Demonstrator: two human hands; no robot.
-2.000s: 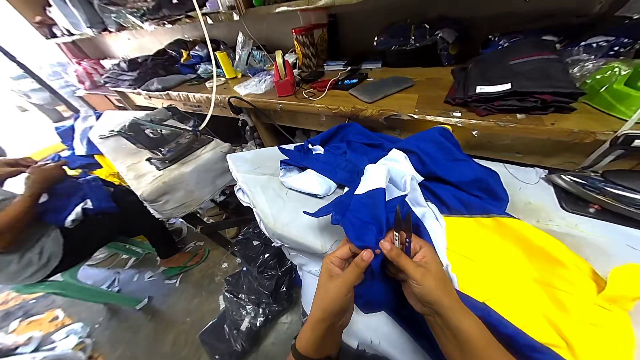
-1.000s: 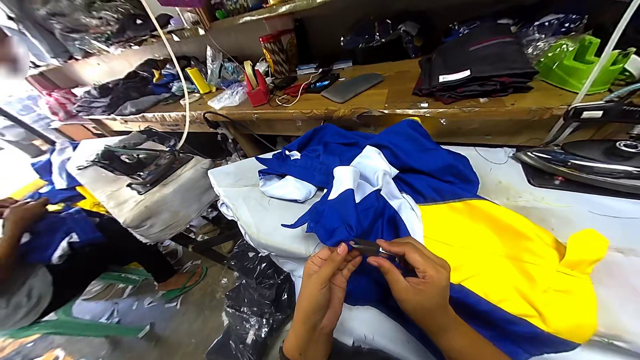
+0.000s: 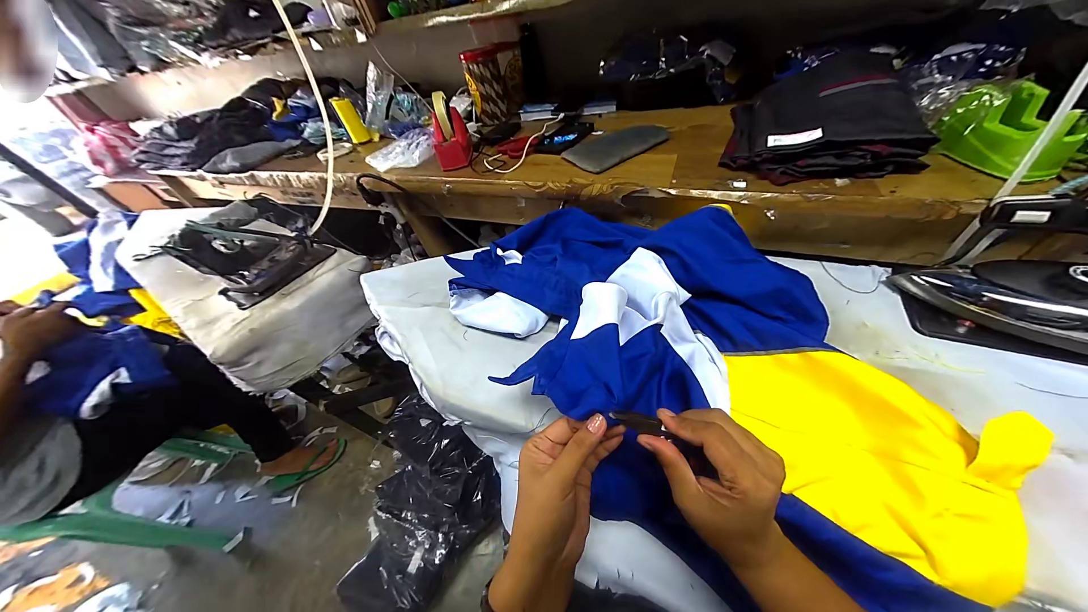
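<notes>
A blue, white and yellow garment (image 3: 756, 297) lies spread over a white padded ironing surface (image 3: 416, 340). My left hand (image 3: 565, 459) pinches an edge of its blue fabric between thumb and fingers. In my right hand (image 3: 722, 476) is a small pair of dark thread snips (image 3: 642, 422), held between thumb and fingers, with the tip at the blue edge beside my left fingertips. The palm hides part of the snips.
An electric iron (image 3: 1003, 297) rests on a dark pad at right; another iron (image 3: 263, 255) stands on a padded board at left. Behind is a wooden shelf (image 3: 680, 183) with folded dark clothes (image 3: 833, 119) and a red tape dispenser (image 3: 450, 140). A co-worker's hand (image 3: 34, 331) holds blue fabric at far left.
The snips, upright with their points upward two seconds ago, now lie nearly level, pointing left at the blue edge. My left hand still pinches the fabric.
</notes>
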